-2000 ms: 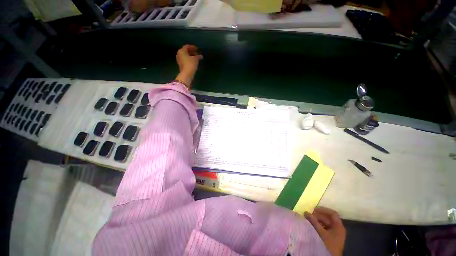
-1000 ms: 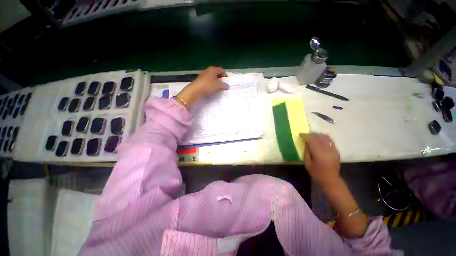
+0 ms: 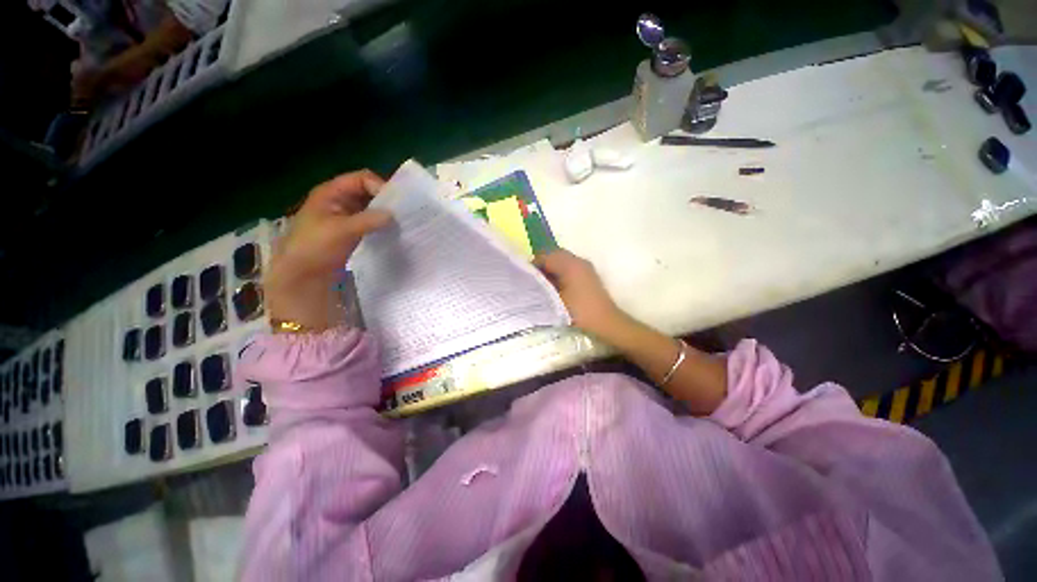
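My left hand [image 3: 324,244] holds the upper left edge of the printed record sheet [image 3: 444,267], which is lifted and tilted off the blue clipboard [image 3: 478,347]. The green-and-yellow strip [image 3: 512,224] lies on the clipboard, partly under the lifted sheet. My right hand [image 3: 582,293] is at the strip's lower end and the sheet's right edge, with its fingertips on the strip. The strip's lower part is hidden by the sheet and the hand.
White trays [image 3: 105,370] with glossy black watch-like units are at the left. A pump bottle [image 3: 662,100], small dark bottle [image 3: 705,105], white lumps [image 3: 582,160], dark pen [image 3: 719,142] and pointed tool [image 3: 723,206] lie right of the sheet. Black units [image 3: 994,155] are far right. A person's arm [image 3: 142,55] shows top left.
My left hand has taken the sheet's upper edge and lifted it. My right hand has moved left with the green-and-yellow strip, which is now on the clipboard. The view has turned and shifted.
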